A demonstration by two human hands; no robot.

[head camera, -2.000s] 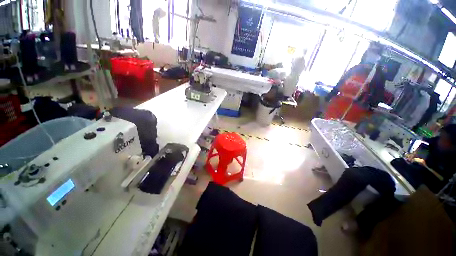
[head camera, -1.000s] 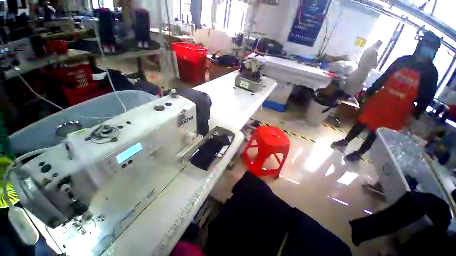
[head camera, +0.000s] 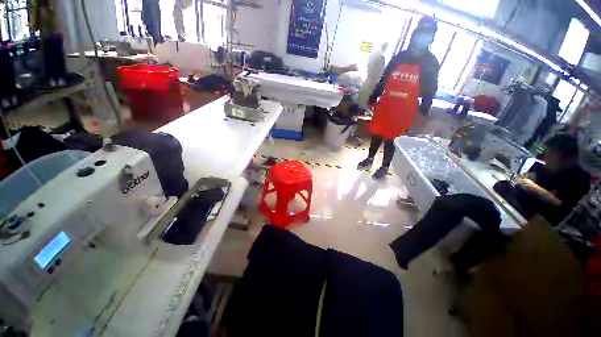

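Neither of my hands is in the picture. A black garment piece lies low in front of me, beside the table, with a thin pale line down its middle. The white sewing machine with a small lit blue screen stands at the left, cut off by the picture's edge. Its needle area is out of view. A tray holding a dark flat item sits on the white machine table. Black cloth hangs over the machine's far end.
A red stool stands on the floor ahead. A person in a red apron stands beyond it. A white tub with black cloth over its rim is at the right, near a seated person and a brown cardboard sheet.
The view swung left, then back right. The person in the red apron, absent from the oldest frame, now stands fully in view near the middle. The black garment stays low in front.
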